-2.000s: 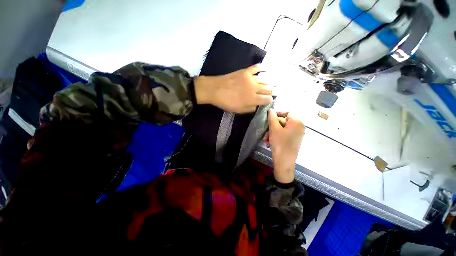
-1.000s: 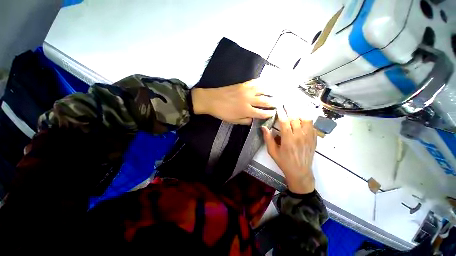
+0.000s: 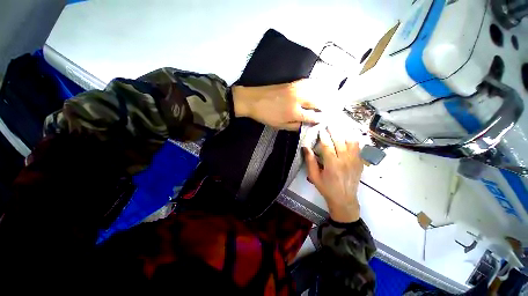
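Observation:
A dark garment panel [image 3: 276,59] lies on the white table and hangs over its front edge. A light-grey strip [image 3: 258,156] runs along it, and a grey edge of cloth shows near my fingers. My left hand [image 3: 278,105] lies flat on the panel, fingertips toward the needle area [image 3: 362,118]. My right hand [image 3: 338,167] rests at the panel's right edge beside the needle area, fingers slightly spread. Bright glare hides the fingertips and whether they pinch the cloth.
The white sewing machine head [image 3: 446,63] with a blue stripe stands at upper right. A small grey plate [image 3: 372,154] lies on the machine bed. A tan patch [image 3: 424,219] is at the right. Blue cloth [image 3: 153,188] hangs below the table edge, with dark pieces [image 3: 23,92] at far left.
My right hand has gone from a pinch at the panel's edge to lying with fingers spread nearer the needle. The panel and my left hand have shifted slightly toward the needle.

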